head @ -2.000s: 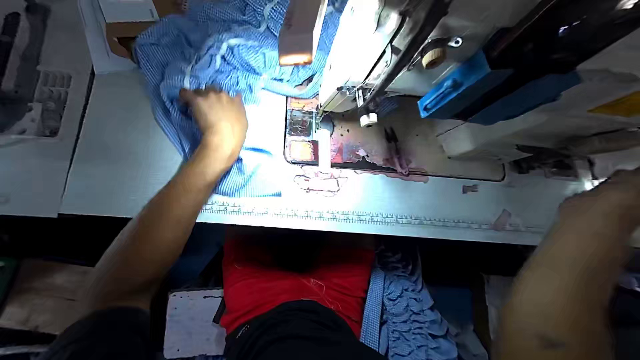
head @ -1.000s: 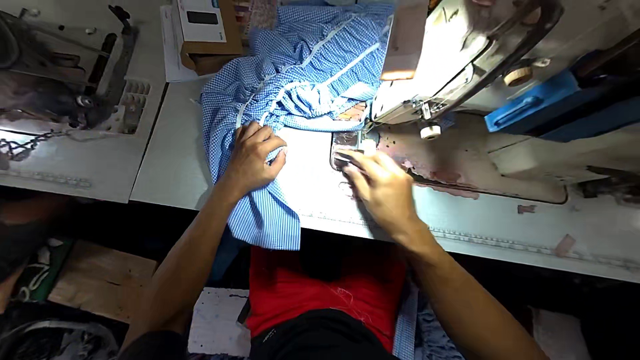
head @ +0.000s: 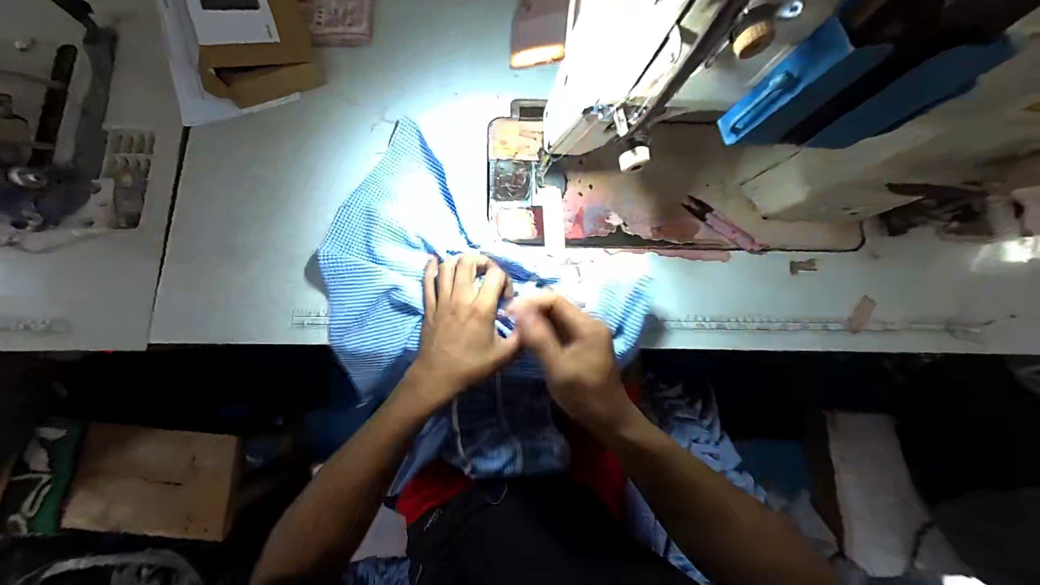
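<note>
Blue-and-white checked fabric (head: 366,268) lies bunched at the table's front edge and hangs down over my lap. My left hand (head: 463,321) rests on it with the fingers bent; whether they pinch cloth is not clear. Close at its right, my right hand (head: 573,349) is blurred, its thumb and fingertips closed on a bit of the fabric. Behind both hands stands the sewing machine's needle area (head: 548,175), with no cloth under it. Thread snips with pink handles (head: 723,223) lie on the machine bed to the right.
A measuring tape strip (head: 756,324) runs along the table's front edge. At the back left are an opened cardboard box (head: 268,77) and a white box (head: 231,20). Another machine (head: 57,162) stands at far left. A blue part (head: 784,81) is on the machine arm.
The fabric has moved from beside and behind the needle area to the front edge and my lap. My right hand has left the needle area and come beside my left hand.
</note>
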